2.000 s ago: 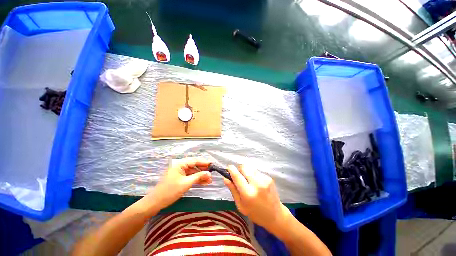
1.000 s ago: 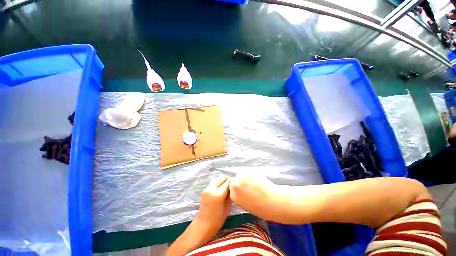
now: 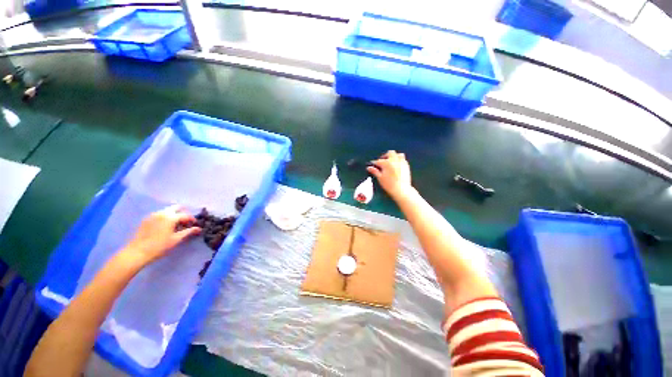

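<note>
My left hand (image 3: 161,234) is inside the left blue tray (image 3: 81,247), its fingertips at a clump of small dark parts (image 3: 215,230). Whether it grips one is hidden. My right hand (image 3: 392,174) is stretched over the green belt just beyond the two white squeeze bottles. Its fingertips are on a black joined piece (image 3: 359,163), low over or on the belt. A cardboard pad (image 3: 320,269) with a small white dish (image 3: 346,265) lies on the plastic sheet (image 3: 254,316) between my arms.
White squeeze bottles (image 3: 332,184) stand or lie behind the pad, beside a white rag (image 3: 286,213). Another black piece (image 3: 474,185) lies on the belt. The right tray (image 3: 525,258) holds long black parts (image 3: 597,361). Blue crates (image 3: 413,74) stand beyond, by the rails.
My hands were together in front of me and have separated. The left has gone into the left tray, the right out to the belt. The view has shifted left and up.
</note>
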